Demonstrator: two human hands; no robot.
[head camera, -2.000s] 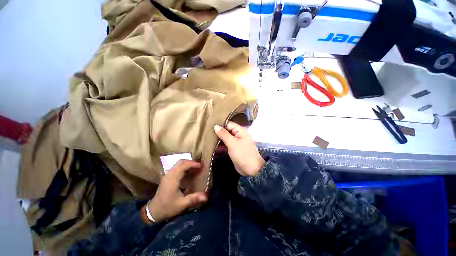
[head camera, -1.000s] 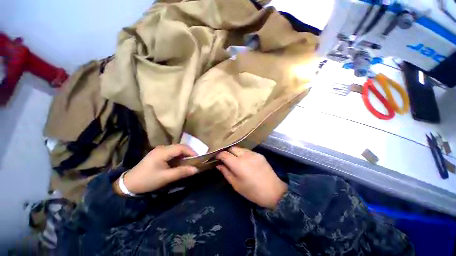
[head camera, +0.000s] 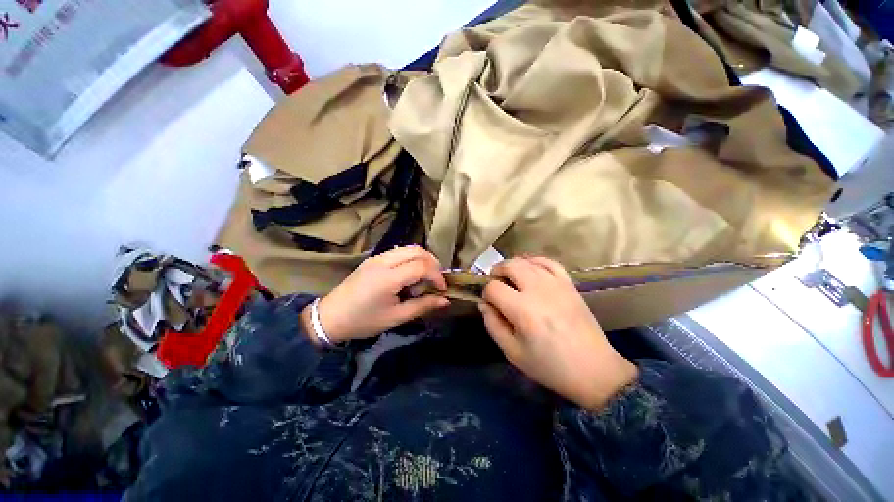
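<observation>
A large tan garment (head camera: 608, 196) lies heaped in front of me, its right end at the sewing machine's needle area (head camera: 833, 227). Its near edge, with a thin dark and light line (head camera: 686, 267), runs from the needle area to my hands. My left hand (head camera: 382, 297) pinches the folded edge between thumb and fingers. My right hand (head camera: 549, 319) grips the same edge just to the right, a small gap between the hands. A small white label (head camera: 487, 260) shows behind my fingers. The fingertips partly hide the fold.
Red scissors handle (head camera: 877, 333) and a brown scrap (head camera: 837, 431) lie on the white table (head camera: 755, 338) at right. A red pipe (head camera: 260, 39) and a printed sign (head camera: 88, 69) are at upper left. A red strip (head camera: 211, 319) and cloth scraps (head camera: 152, 294) are at left.
The view has swung left, so the machine sits at the right rim. Both hands have come close together on the edge, which is now stretched out from the needle area.
</observation>
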